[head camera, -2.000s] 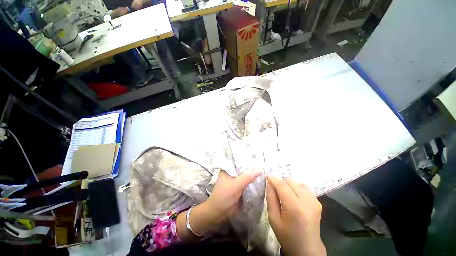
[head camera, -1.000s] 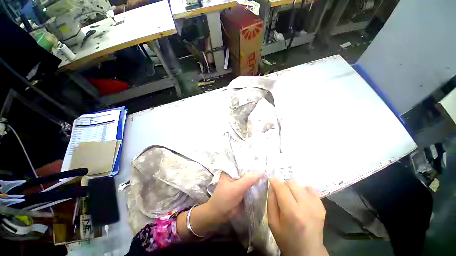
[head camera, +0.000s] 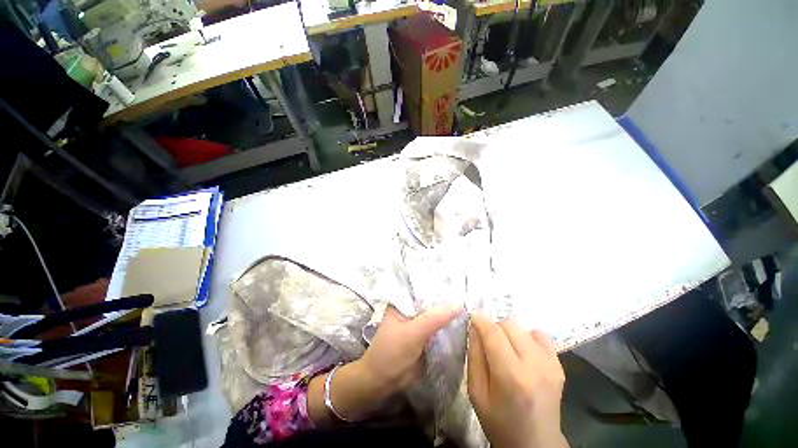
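Observation:
A pale grey-beige blotchy garment (head camera: 306, 313) lies heaped on the white table, almost white under glare near its middle. A rounded part with a dark edge line lies at the left, and a banded loop forms the far end. My left hand (head camera: 394, 357) grips the cloth, with thumb and fingers closed on it. My right hand (head camera: 516, 376) pinches a narrow ridge of the cloth just beside the left thumb. The fingertips of both hands almost touch. The cloth hangs down between them towards the near edge. Any loose thread is too fine to see.
A blue clipboard (head camera: 213, 249) with printed sheets and a brown card lies at the far left. A black slab like a phone (head camera: 179, 352) and black and white hangers (head camera: 79, 328) are near left. A red-brown carton (head camera: 427, 74) and machine tables stand beyond. A grey panel (head camera: 717, 101) stands right.
Both hands keep the same grip at almost the same place. The cloth inside the far loop has shifted slightly. A part of a person seen at the top left two seconds ago is no longer clear.

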